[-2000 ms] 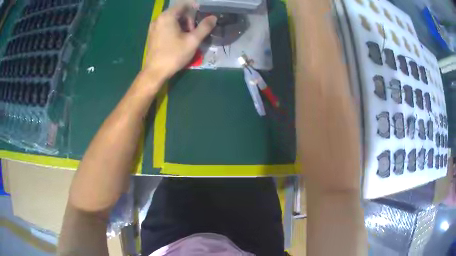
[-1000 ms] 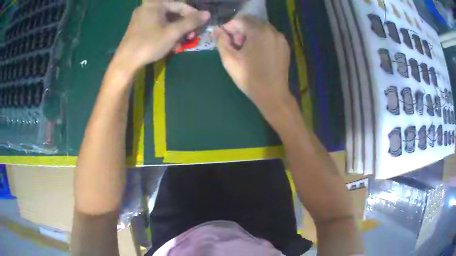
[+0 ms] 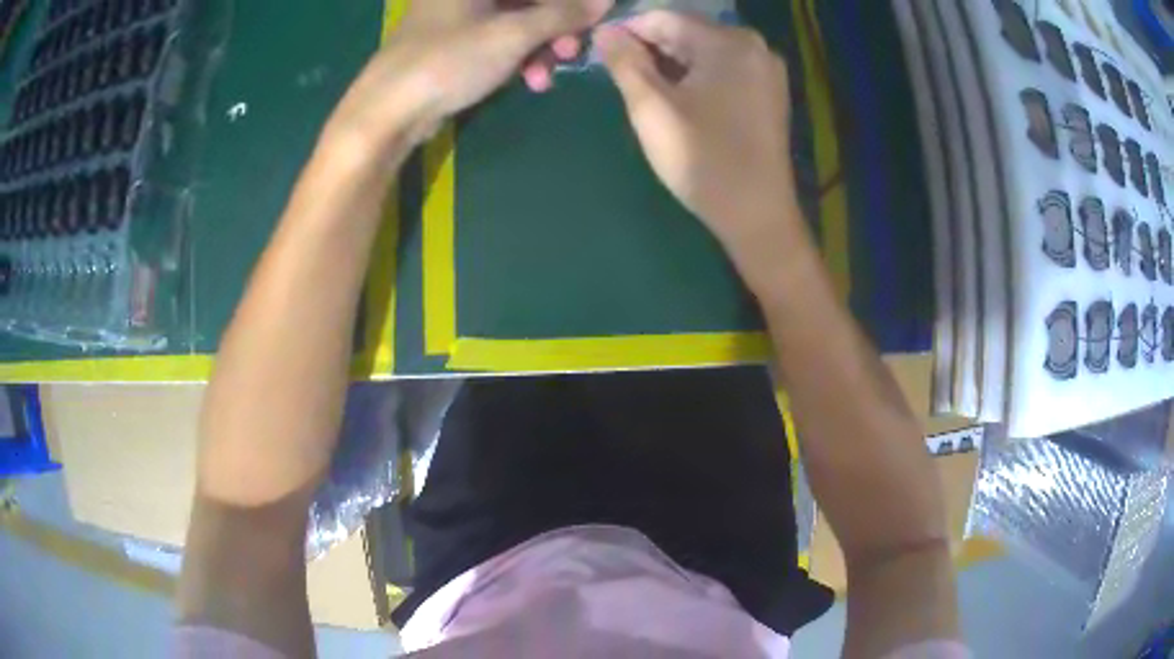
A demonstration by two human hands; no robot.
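My left hand (image 3: pixel 470 58) and my right hand (image 3: pixel 708 110) are close together at the top edge of the view, fingertips nearly meeting. The fingers are bent with thumbs toward each other. What lies between the fingertips is too small and blurred to tell. A small strip of the pale fixture plate (image 3: pixel 595 54) shows between the hands. The rest of the fixture is hidden by the hands or cut off by the top edge. The pliers are not visible.
A clear blister tray (image 3: pixel 152 264) with rows of black parts lies at the left on the green mat (image 3: pixel 579 245). Stacked white foam trays (image 3: pixel 1024 348) with dark modules stand at the right. Yellow tape (image 3: pixel 605 352) runs along the front edge. Cardboard boxes (image 3: pixel 129 451) and silvery packaging (image 3: pixel 1056 496) are below.
Since two seconds ago, my right hand has come in beside my left hand, and the pliers no longer show on the mat. The view has shifted, leaving less of the fixture in sight.
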